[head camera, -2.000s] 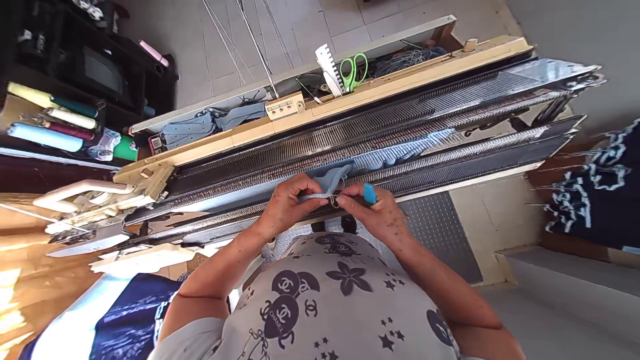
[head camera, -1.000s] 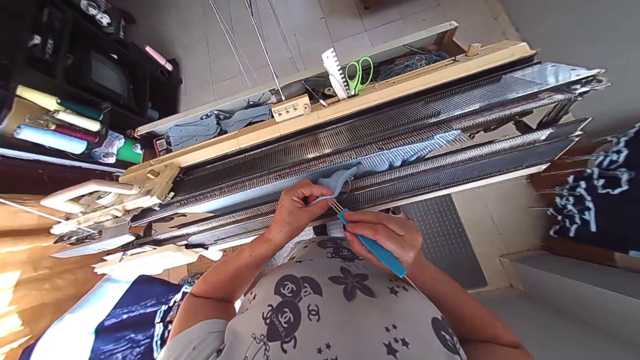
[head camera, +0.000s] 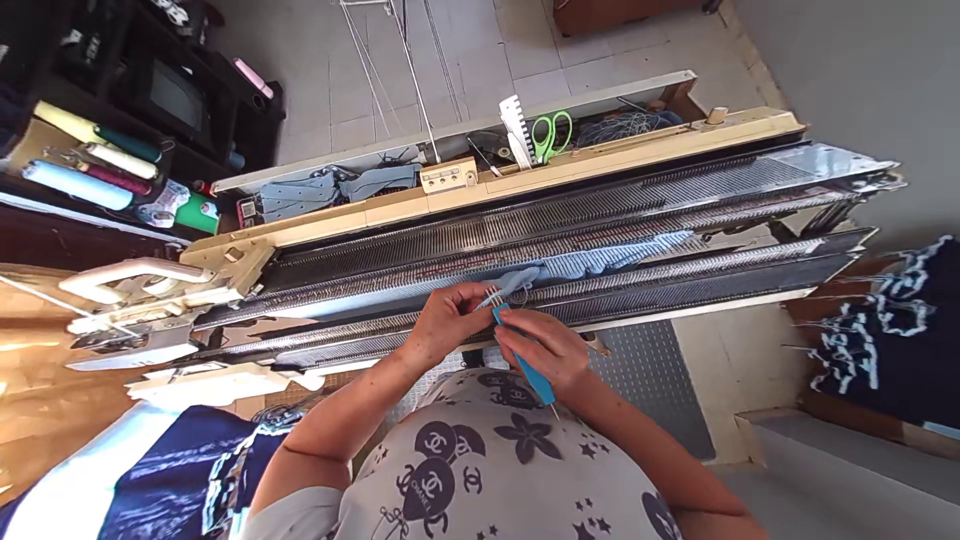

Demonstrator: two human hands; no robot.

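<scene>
A light blue knitted fabric hangs between the two needle beds of a knitting machine. My left hand pinches a narrow edge of that fabric between thumb and fingers, over the front bed. In my right hand is a blue-handled transfer tool, its metal prongs pointing up at the pinched edge. The prongs meet or lie very close to the fabric; whether stitches sit on them is too small to tell. A thin metal end sticks out from the handle's lower end.
The carriage stands at the machine's left end. Behind the beds, a tray holds green scissors, a white toothed comb and grey-blue knitted pieces. Yarn cones stand on the left. Dark blue knitwear hangs at the right.
Two seconds ago the blue tool was mostly hidden in my right hand; now its handle points down toward my body. My left hand has kept its pinch on the fabric.
</scene>
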